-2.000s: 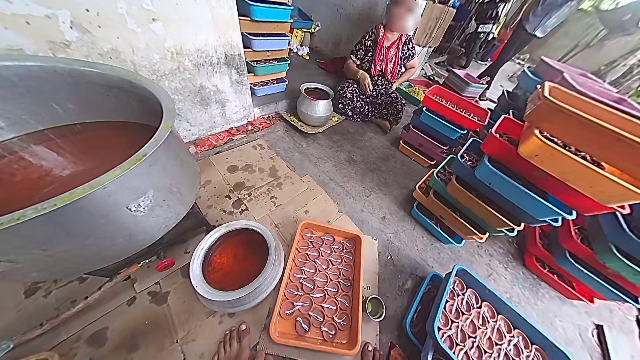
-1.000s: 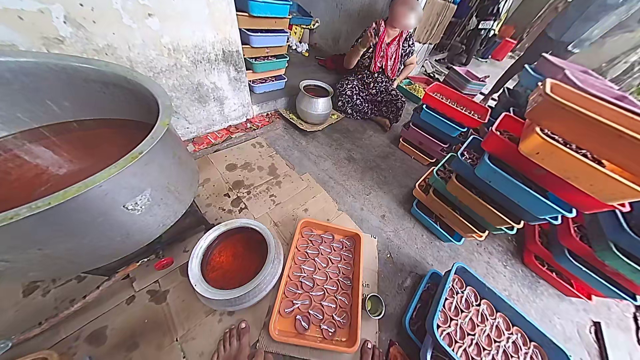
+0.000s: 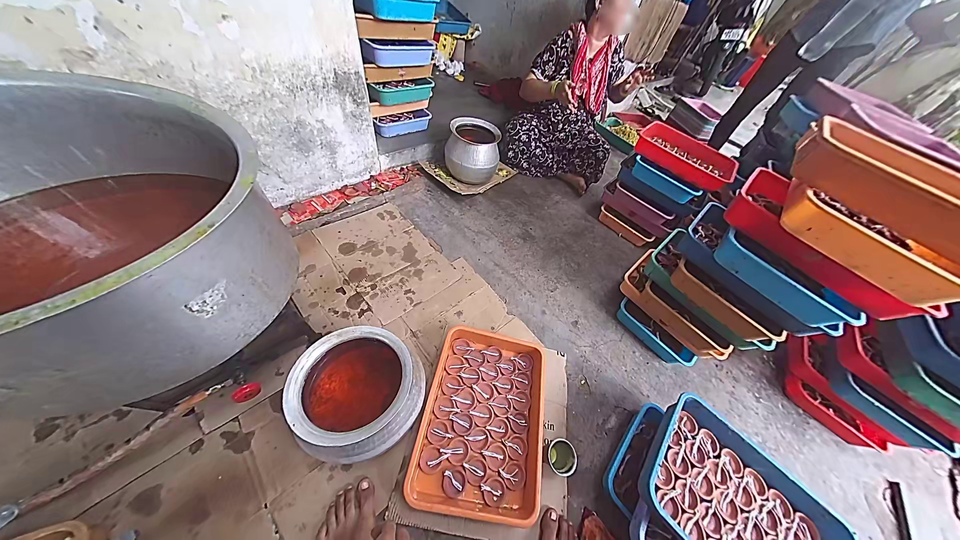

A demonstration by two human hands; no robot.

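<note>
Neither my left hand nor my right hand shows in the head view. In front of my bare feet, an orange plastic tray (image 3: 531, 420) holds rows of small clay lamps with white wicks. Left of it stands a round metal pot (image 3: 297, 420) with reddish-orange liquid inside. A small metal cup (image 3: 562, 457) sits beside the tray's right side. At the lower right, a blue plastic tray (image 3: 806, 484) holds more clay lamps with wicks.
A huge metal vat (image 3: 247, 300) of reddish liquid fills the left. Stacked coloured trays (image 3: 765, 292) line the right. Farther off, a seated person (image 3: 562, 127) is near a metal pot (image 3: 471, 159); another person stands at upper right. Cardboard sheets (image 3: 390, 277) cover part of the floor.
The seated person's hands have moved; one was raised near the face a second ago, and now both are held in front of the body. The trays and pots have not moved.
</note>
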